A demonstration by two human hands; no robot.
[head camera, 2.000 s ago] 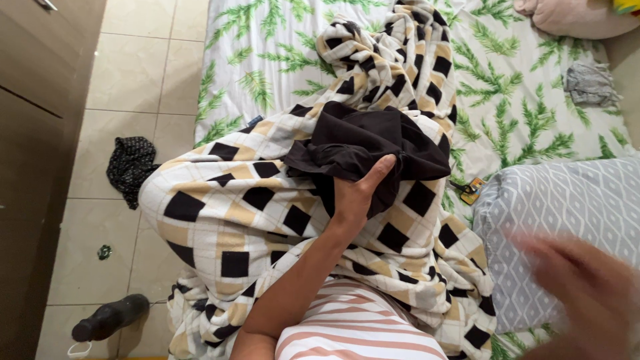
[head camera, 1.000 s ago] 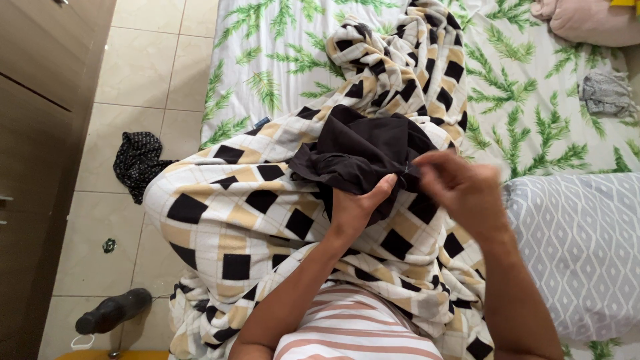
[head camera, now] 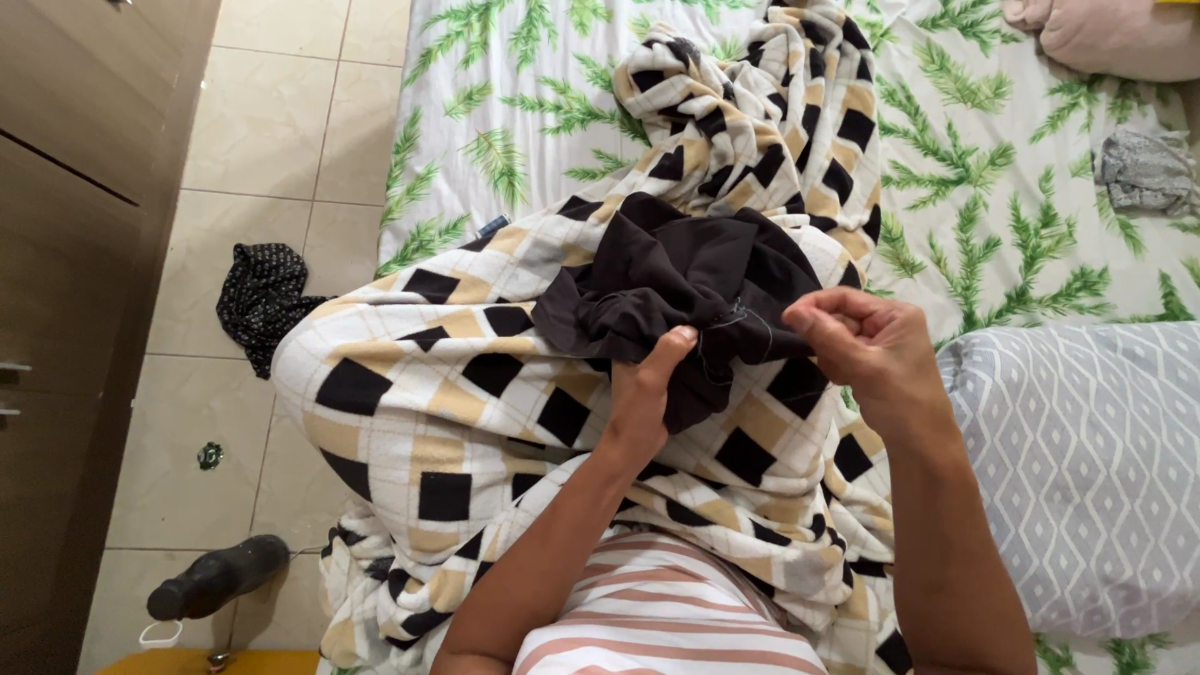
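Observation:
A dark, bunched cloth (head camera: 675, 272) lies over the checked blanket (head camera: 553, 375) that covers my lap. My left hand (head camera: 649, 384) grips its lower edge, with the thumb on top. Light-coloured thread (head camera: 736, 317) runs in loose loops across the fabric beside that thumb. Just right of the cloth, my right hand (head camera: 858, 342) is raised with thumb and forefinger pinched together. Whether a needle or the thread's end is between those fingertips is too small to tell.
A leaf-patterned sheet (head camera: 975, 169) spreads under the blanket, with a grey patterned pillow (head camera: 1078, 469) at right and a crumpled grey cloth (head camera: 1146, 171) above it. On the tiled floor are a black patterned cloth (head camera: 262, 300) and a dark bottle (head camera: 220, 577). A spool (head camera: 492, 226) rests by the blanket's edge.
My right hand, blurred over the pillow at first, has come left to the dark cloth's right side. My left hand has kept its hold on the cloth.

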